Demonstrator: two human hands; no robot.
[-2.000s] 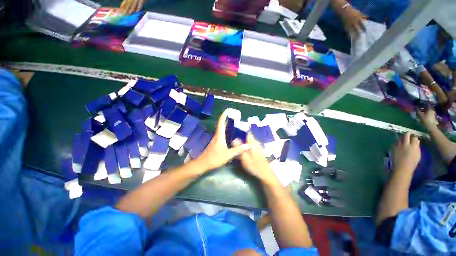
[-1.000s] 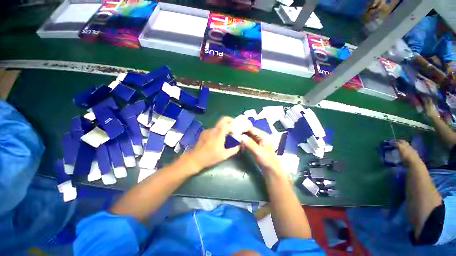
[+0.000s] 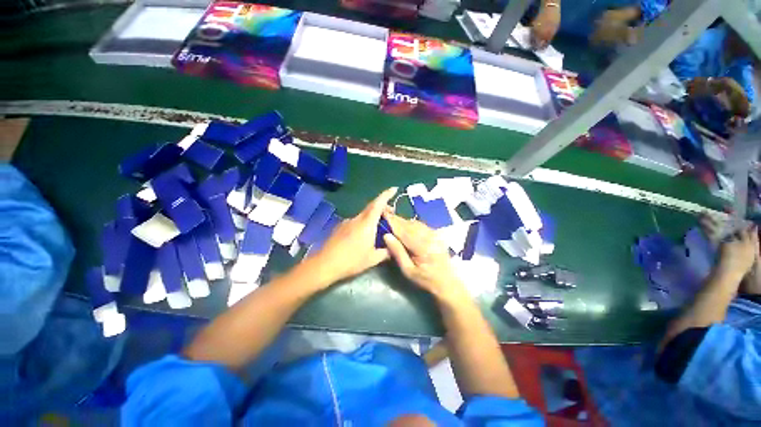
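Observation:
A small dark blue carton point(image 3: 382, 234) is mostly hidden between my two hands at the middle of the bench. My left hand point(image 3: 355, 243) holds it from the left and my right hand point(image 3: 420, 250) from the right, fingers pressed close around it. A heap of dark blue cartons with white flaps point(image 3: 179, 200) lies to the left. White pieces and blue-white blanks point(image 3: 509, 221) lie right of my hands. Several shiny black accessories point(image 3: 538, 292), some with white labels, lie at the right near the front edge.
A pale edge strip point(image 3: 417, 157) crosses beyond the heap. Past it, printed lids point(image 3: 430, 79) alternate with open white trays point(image 3: 334, 57). A grey metal post point(image 3: 617, 92) slants at right. Another person's arms point(image 3: 709, 279) work over blue cartons at far right; a blue sleeve point(image 3: 33, 250) is at left.
The carton in my hands showed a white flap a second ago; now my hands have closed over it. The printed lids and trays have shifted right in view. The neighbour's hands at right have moved.

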